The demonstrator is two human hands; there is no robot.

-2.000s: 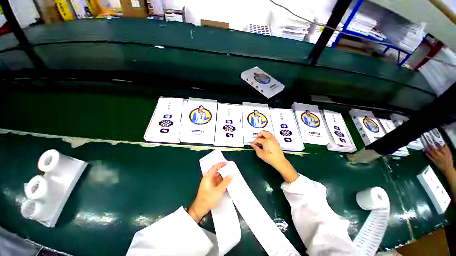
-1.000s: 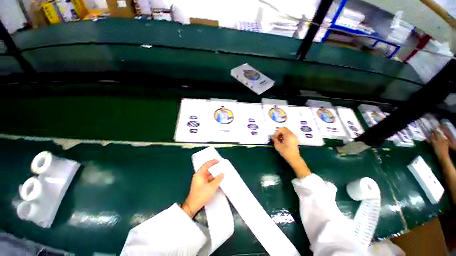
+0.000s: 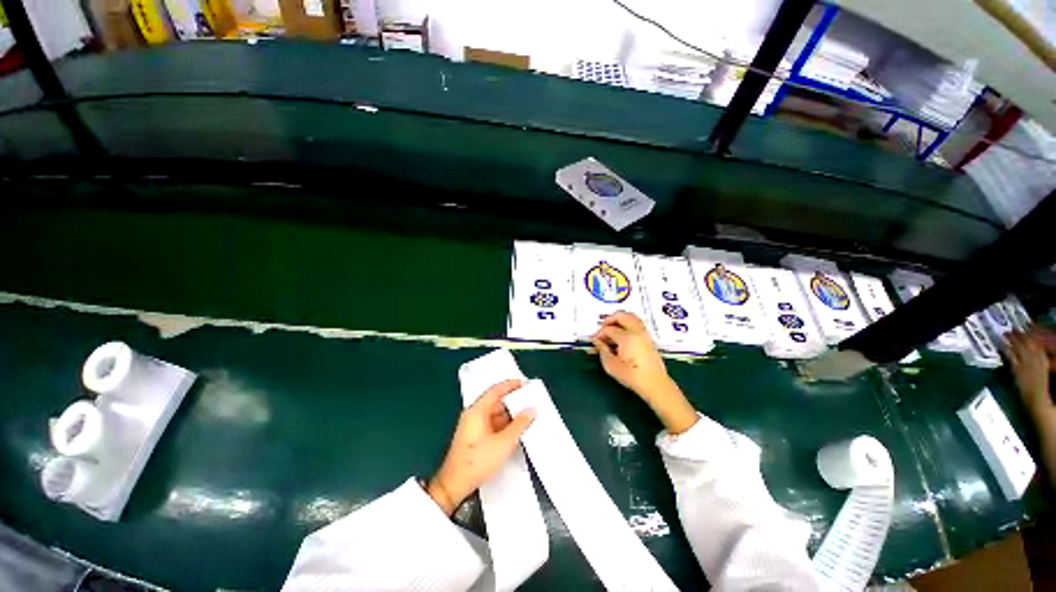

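Note:
My left hand [image 3: 477,445] is closed on the white label strip [image 3: 579,491], which folds over the fingers and hangs down towards me in two lengths. My right hand [image 3: 632,356] is at the near edge of the conveyor belt [image 3: 290,266], its thumb and index fingertips pinched together at the lower edge of a white product box with a round blue-and-yellow logo [image 3: 605,289]. Whether a small sticker is between those fingertips cannot be told. Several white product boxes lie side by side from there to the right, some with dark icons [image 3: 790,315].
A label roll [image 3: 855,463] stands at right, its tail running towards me. Three small rolls [image 3: 79,428] sit on a white stack at left. One box [image 3: 605,193] lies askew behind the line. A black post [image 3: 961,298], a white box [image 3: 996,444] and another person's hand [image 3: 1028,356] are at right.
The row of boxes has shifted right along the belt, leaving its left end nearer my right hand. My right hand moved right, then back left in the view. My left hand still holds the strip.

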